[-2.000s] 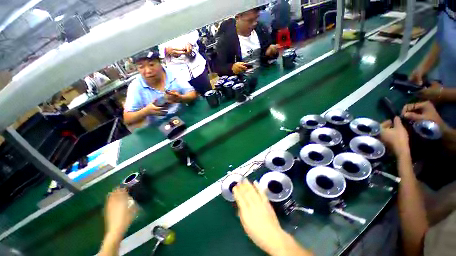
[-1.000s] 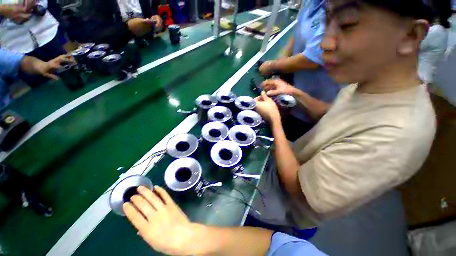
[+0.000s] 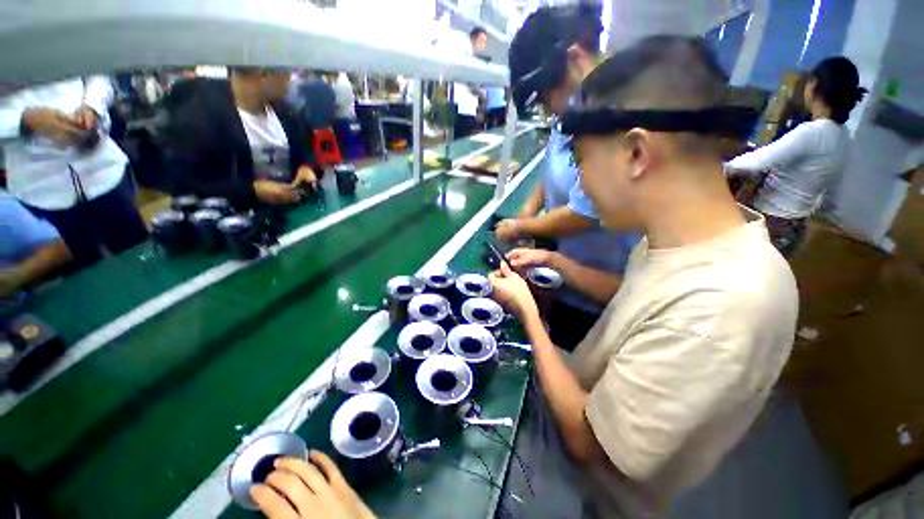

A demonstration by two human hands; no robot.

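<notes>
My right hand (image 3: 309, 489) lies with its fingers on the front of a silver flared rim (image 3: 250, 464) at the lower left, cut off by the bottom edge. The fingers cover part of the dark hole; whether they grip it is hidden. Beside it stands another black housing with a silver rim (image 3: 350, 438), and one more (image 3: 362, 369) is behind it. Several more silver-rimmed housings (image 3: 445, 379) stand grouped to the right, with pale connecting arms (image 3: 488, 421) and thin dark wires. My left hand is not in view.
A person in a beige shirt (image 3: 699, 345) works close on the right, another person in blue beyond. Across the green bench (image 3: 253, 345), people handle parts near grouped black housings (image 3: 208, 228). A black block (image 3: 25, 345) sits at the left edge. A white frame (image 3: 253, 41) runs overhead.
The view has swung right and up, bringing the neighbouring person into view. My left hand has left the picture. My right hand stays at the same rim, now lower in the picture.
</notes>
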